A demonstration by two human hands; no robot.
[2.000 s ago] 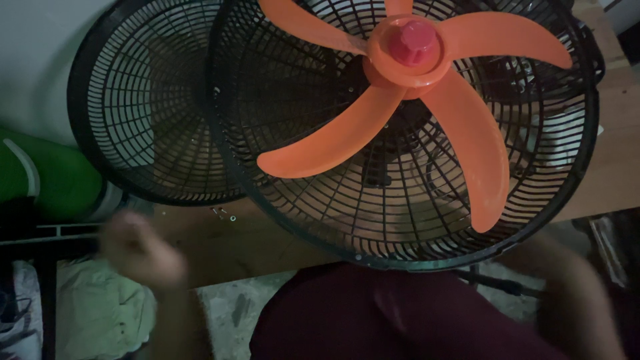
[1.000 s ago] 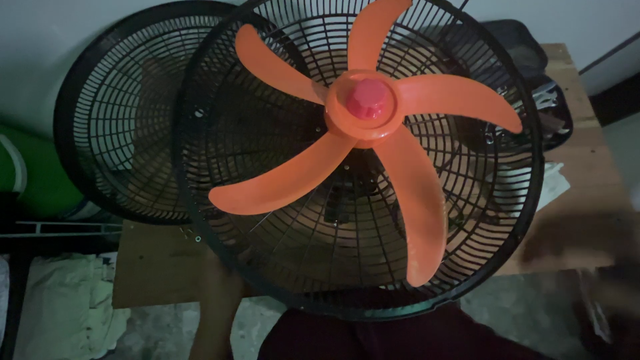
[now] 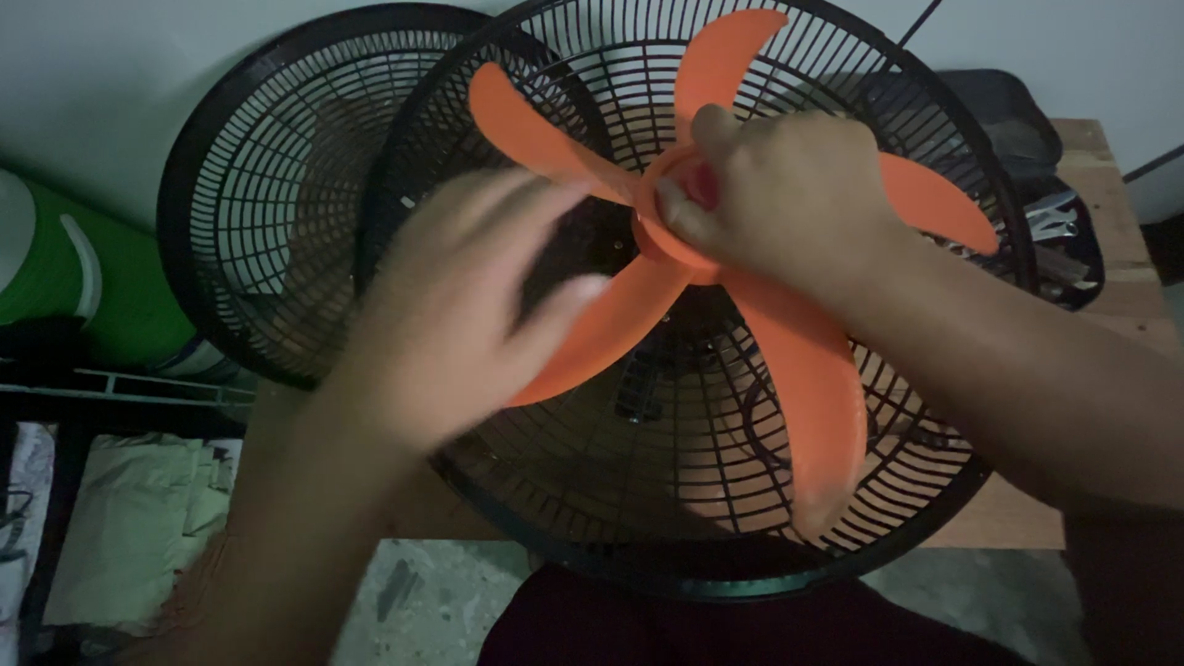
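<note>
An orange five-blade fan blade (image 3: 823, 407) sits at the middle of a black fan grille (image 3: 740, 587). My right hand (image 3: 786, 176) closes its fingers around the red knob (image 3: 700, 182) at the blade's hub, hiding most of it. Blurred, my left hand (image 3: 462, 305) hovers at the left blades with thumb and fingers apart; whether it touches them I cannot tell. A second round black grille (image 3: 199, 277) stands behind, at the left, partly covered by the first. Dark fan parts show through the front grille below the hub.
Beneath the fan is a wooden table (image 3: 1008, 513). An open black case (image 3: 1082, 268) with metal tools lies at the back right. At the left are a green cylindrical container (image 3: 139, 287), a wire rack (image 3: 166, 388) and folded pale cloth (image 3: 120, 527). A pale wall rises behind.
My right hand has come in from the lower right onto the red knob. My left hand has risen from below the grille to the left blades. The view has shifted.
</note>
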